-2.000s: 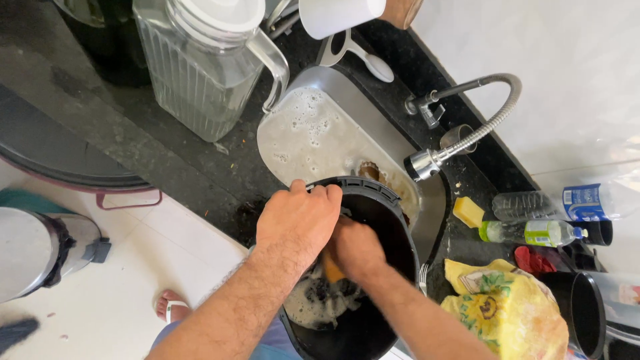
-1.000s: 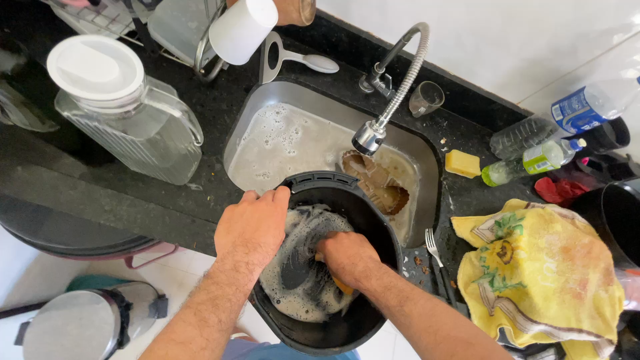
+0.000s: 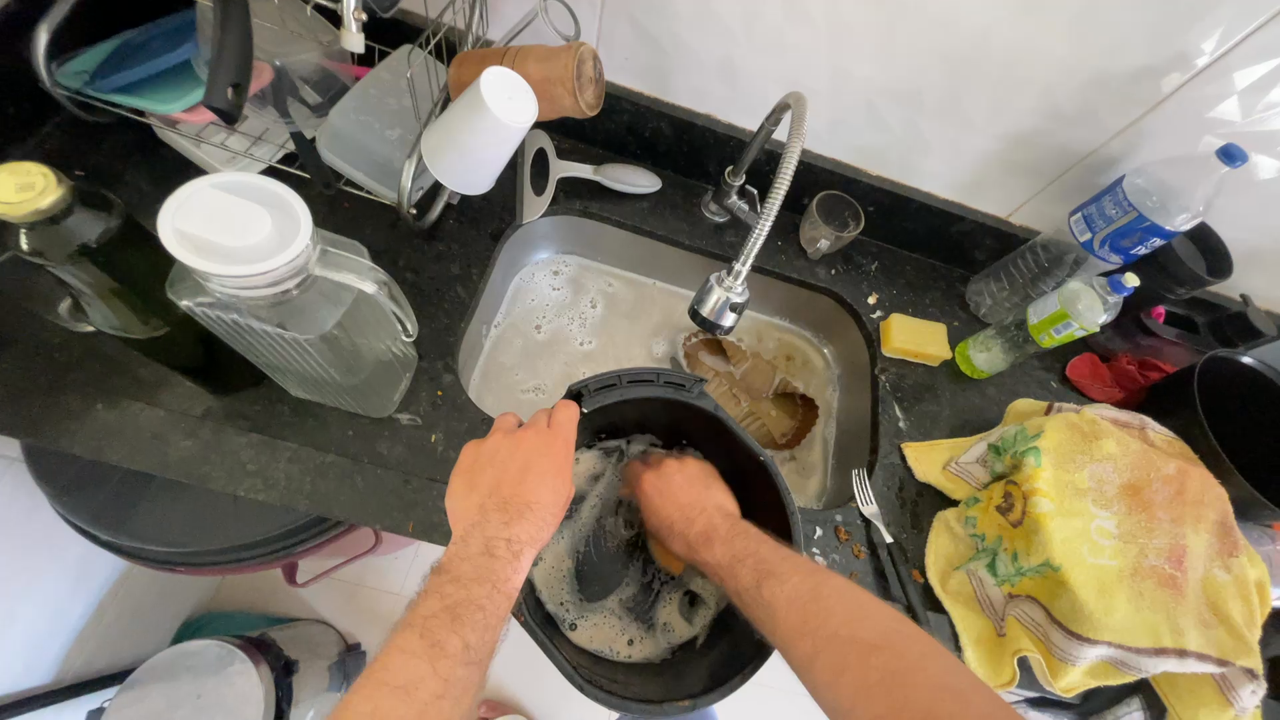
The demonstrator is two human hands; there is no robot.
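A round black basket, like an air fryer's (image 3: 775,500), is tilted over the counter's front edge beside the sink, with greyish foam on its inner floor. My left hand (image 3: 515,475) grips its upper left rim. Inside the basket, my right hand (image 3: 685,505) presses an orange-yellow sponge (image 3: 665,558), mostly hidden under the fingers, on the foamy surface; the hand is slightly blurred. Behind the basket, the steel sink (image 3: 850,400) holds cloudy, bubbly water and brown fluted-edged pieces (image 3: 750,390). The faucet's spray head (image 3: 719,303) hangs over the water.
On the left stand a lidded clear pitcher (image 3: 300,320), a yellow-capped bottle (image 3: 80,250) and a wire dish rack (image 3: 270,150). Right of the sink lie a yellow soap bar (image 3: 915,340), a fork (image 3: 872,505), plastic bottles (image 3: 1050,325) and a yellow towel (image 3: 1090,550). A glass (image 3: 831,222) sits near the faucet.
The view has turned since the first frame. My right hand has shifted within the basket, and more foam now shows there. My left hand stays on the rim.
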